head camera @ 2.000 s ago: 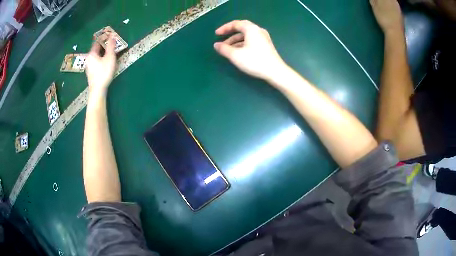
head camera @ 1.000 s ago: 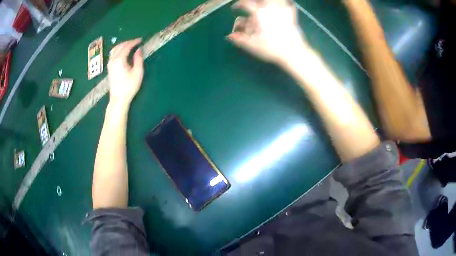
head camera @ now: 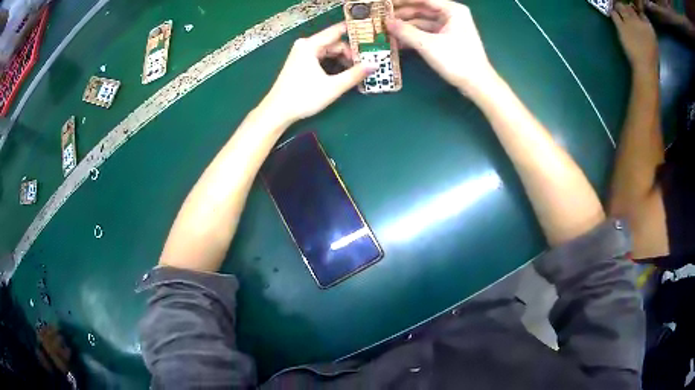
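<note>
A handset unit (head camera: 374, 47) is held upright between my two bare hands at the top middle of the view. It has a beige frame, a dark round part at its far end, a green patch in the middle and white squares at the near end. My left hand (head camera: 320, 72) grips its left side, thumb on the white squares. My right hand (head camera: 442, 38) holds its upper right edge with thumb and fingers. Some of its edges are hidden by my fingers.
A dark smartphone (head camera: 324, 209) lies in front of me. Several handset units (head camera: 157, 52) lie beyond the speckled pale strip (head camera: 194, 76) at left. Small pale rings (head camera: 98, 231) lie at left. Another person's arm (head camera: 638, 129) is at right. A red tray (head camera: 21, 68) shows at far left.
My left hand has moved right from the strip, and both hands now hold a handset unit. The view has shifted, so the smartphone appears further right. The neighbour's arm has moved.
</note>
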